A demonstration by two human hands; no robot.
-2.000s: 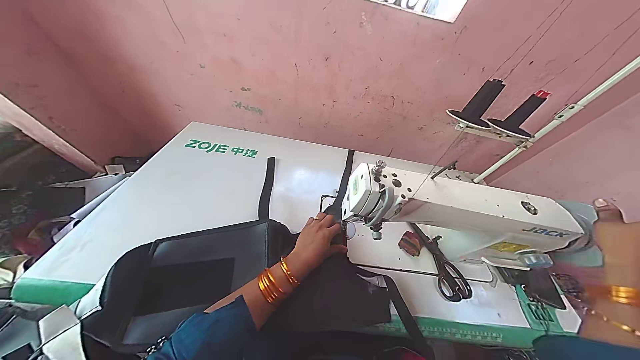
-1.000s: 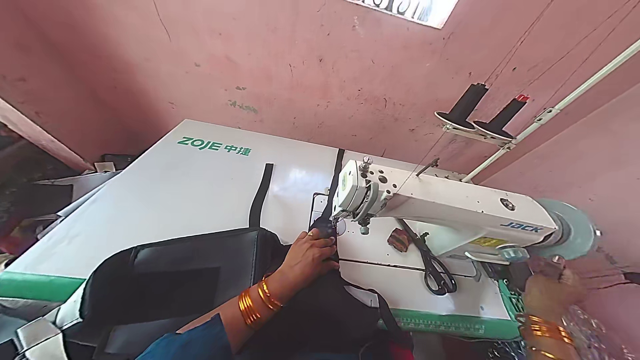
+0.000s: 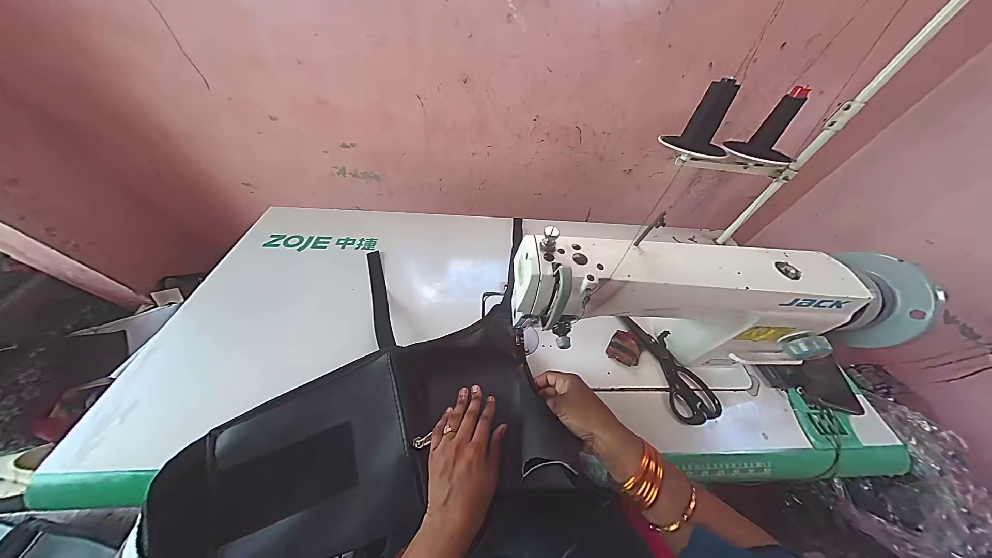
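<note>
A black leather-like piece (image 3: 302, 449), made up of several joined panels, spreads over the front of the sewing table and reaches under the needle area of a white Jack sewing machine (image 3: 697, 287). My left hand (image 3: 465, 449) lies flat on it, fingers slightly apart, beside a small gold-coloured metal part (image 3: 422, 440). Its right edge is pinched between the thumb and fingers of my right hand (image 3: 570, 403), just in front of the machine head. One black strap (image 3: 380, 298) sticks out from the upper edge; another (image 3: 517, 248) runs behind the head. The needle tip is hard to see.
Black-handled scissors (image 3: 686, 391) and a small dark red piece (image 3: 623, 348) lie under the machine arm. A dark flat object (image 3: 825, 386) rests near the table's right end. Two black thread cones (image 3: 707, 120) stand on a rack against the pink wall. Clear plastic (image 3: 922, 457) is heaped at the right.
My right hand has left the area by the handwheel and now grips the material's edge. My left hand has moved from beside the needle area to lie flat on the panel.
</note>
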